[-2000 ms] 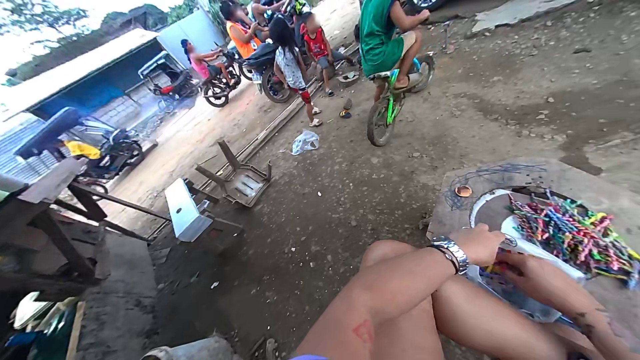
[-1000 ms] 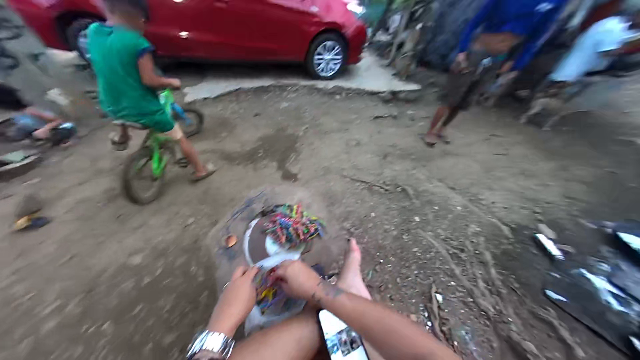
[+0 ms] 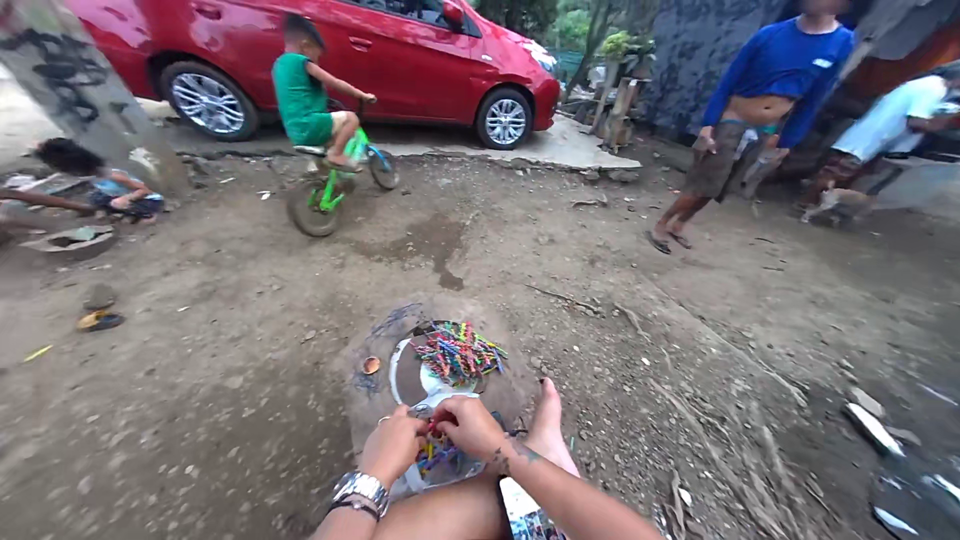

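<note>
My left hand (image 3: 395,444), with a metal-band watch (image 3: 361,491) at the wrist, and my right hand (image 3: 469,426) meet over a clear plastic bag of colorful small pieces (image 3: 442,459). A small red piece (image 3: 434,427) is pinched between the fingertips of both hands; its shape is mostly hidden. Just beyond my hands, a pile of multicolored twisted strands (image 3: 457,351) lies on a round, dark and white surface (image 3: 407,375). A small orange-brown round object (image 3: 371,365) sits left of it. Under my right forearm is a phone-like white object (image 3: 526,510).
A person on a green bicycle (image 3: 327,191) is before a red car (image 3: 420,71). A person in a blue top (image 3: 780,67) stands at the right; another (image 3: 892,124) bends farther right. A person (image 3: 112,184) sits low beside a concrete post (image 3: 97,90). Roots (image 3: 705,420) cross the dirt.
The view has swung far to the right since two seconds ago. My hands stay close together over the bag. The person on the bicycle has moved on along the red car.
</note>
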